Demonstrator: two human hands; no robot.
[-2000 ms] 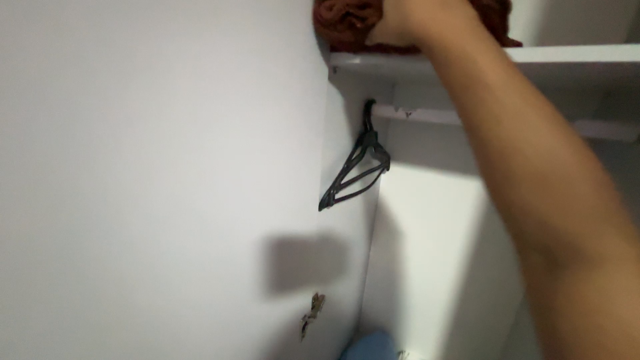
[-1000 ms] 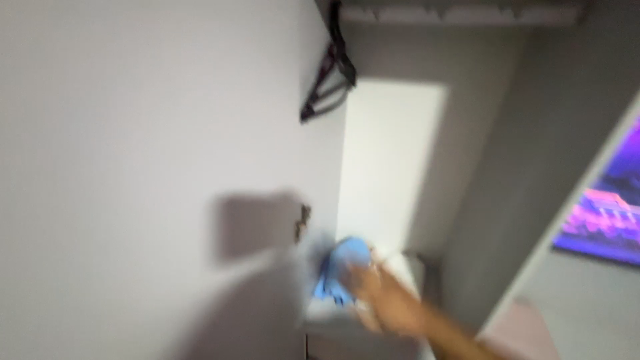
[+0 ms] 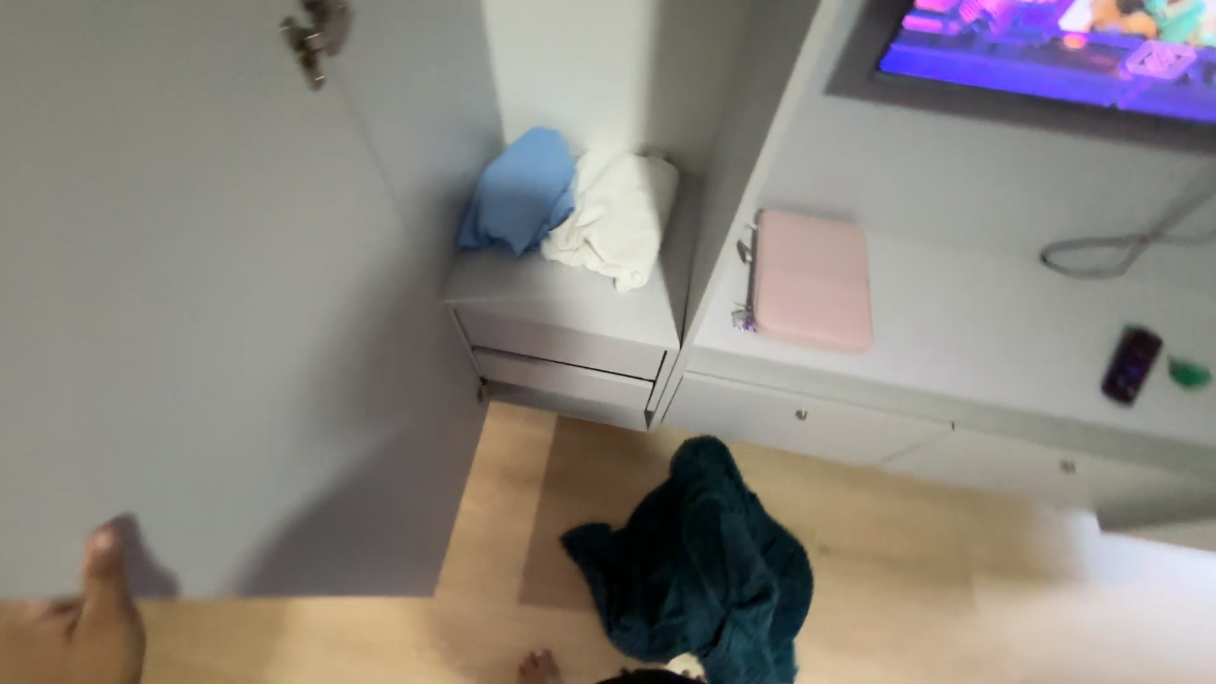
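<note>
My left hand (image 3: 85, 608) is at the lower left, its thumb resting against the edge of the grey-white wardrobe door (image 3: 237, 285); the rest of the hand is partly cut off by the frame. My right hand is out of view. Inside the wardrobe, a blue cloth (image 3: 524, 190) and a white cloth (image 3: 617, 217) lie crumpled side by side on top of a small drawer unit (image 3: 560, 328). A dark teal fluffy cloth (image 3: 708, 560) lies in a heap on the wooden floor near my feet.
Right of the wardrobe, a white counter (image 3: 959, 332) holds a pink zippered case (image 3: 812, 280), a dark phone-like object (image 3: 1131, 365), a small green item (image 3: 1188, 372) and a cable (image 3: 1092, 271). A lit screen (image 3: 1064, 57) is above. A metal hinge (image 3: 309, 43) sits on the door.
The hand that was at the blue cloth has left the wardrobe. The view has tilted down, now showing the floor and the teal cloth. A hand now shows at the door edge.
</note>
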